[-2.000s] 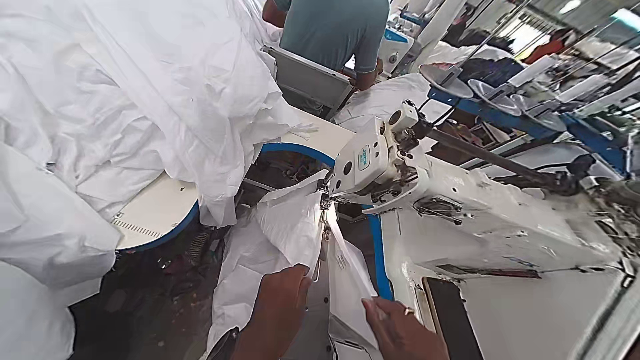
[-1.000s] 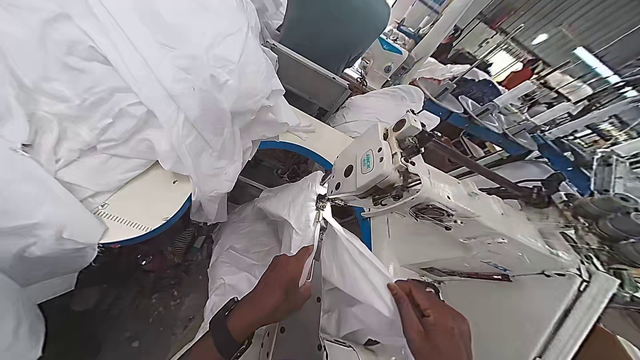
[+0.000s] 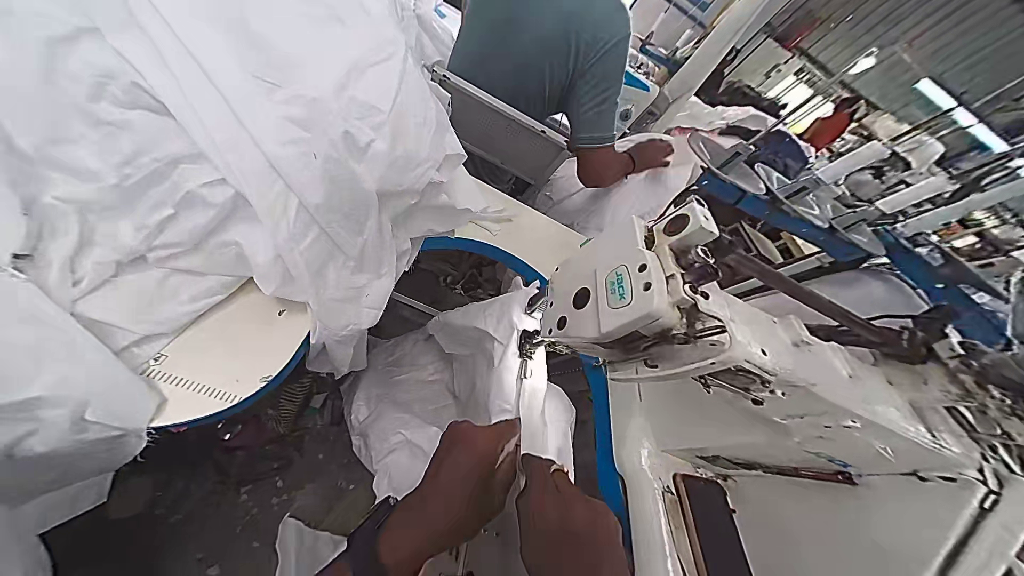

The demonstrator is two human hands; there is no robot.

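Note:
White fabric (image 3: 480, 352) hangs over the narrow arm of a Jack sewing machine (image 3: 600, 296), its edges running up to the presser foot (image 3: 530, 344). My left hand (image 3: 464, 480), with a dark band at the wrist, grips the fabric just in front of the foot. Close beside it, nearly touching, my right hand (image 3: 564, 512) pinches the fabric's other edge; a ring shows on one finger. My fingertips are partly hidden by the backs of my hands.
A large heap of white fabric (image 3: 240, 144) covers much of the cream tabletop with a blue edge (image 3: 232, 352) at the left. A co-worker in a grey-green shirt (image 3: 544, 64) is beyond it, one hand (image 3: 652, 154) on white fabric. Thread-stand trays (image 3: 724, 164) stand at the upper right.
My hands, apart on two spread fabric edges a second ago, have come together below the presser foot. The fabric between them has closed up. The co-worker's forearm and hand have come into view.

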